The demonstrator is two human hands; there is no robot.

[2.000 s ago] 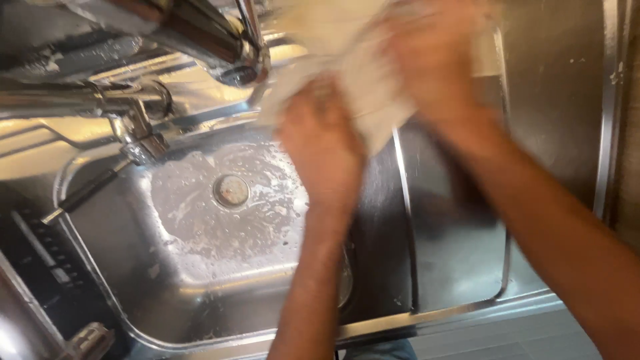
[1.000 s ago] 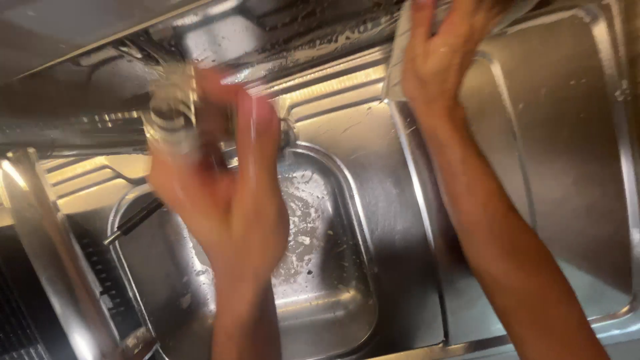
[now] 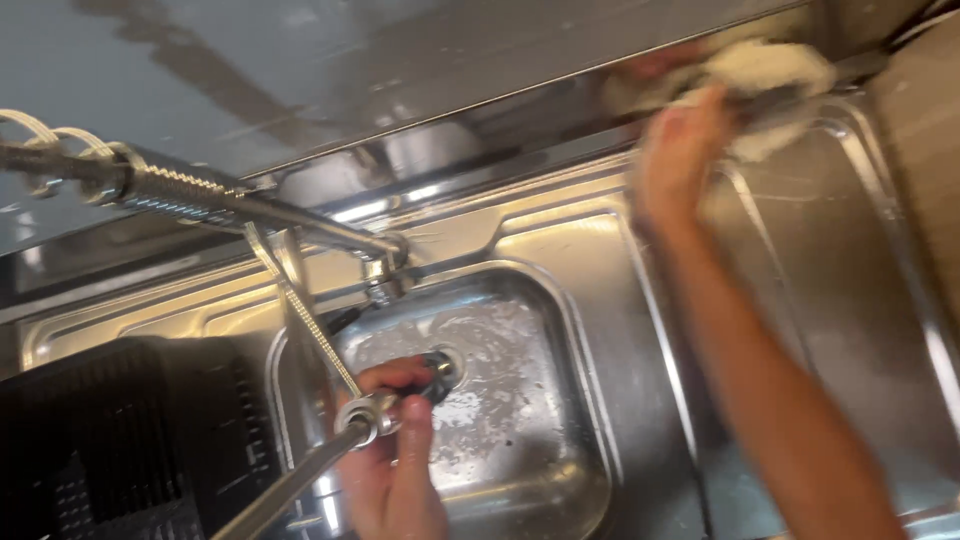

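My left hand (image 3: 397,457) is closed around a metal spray head (image 3: 442,371) of a spring-coil faucet, held over a stainless steel sink basin (image 3: 510,450) with suds around its drain. Beside that hand are a metal ring clip and a tube. The faucet's coiled hose (image 3: 180,187) crosses at the upper left. At the upper right my right hand (image 3: 682,157), blurred, presses a pale cloth (image 3: 772,71) against the back ledge and steel wall by the drainboard. Its fingertips are partly hidden by the cloth and blur.
A black ribbed rack or mat (image 3: 127,435) lies left of the basin. The faucet base (image 3: 382,270) stands at the basin's back edge. To the right stretches a steel drainboard (image 3: 847,300) with raised rims, and a steel wall (image 3: 450,75) rises behind.
Two seconds ago both hands were at the pale cloth. The left hand has since moved off it and now grips the spray head; the right hand has moved rightward along the back. The view has shifted.
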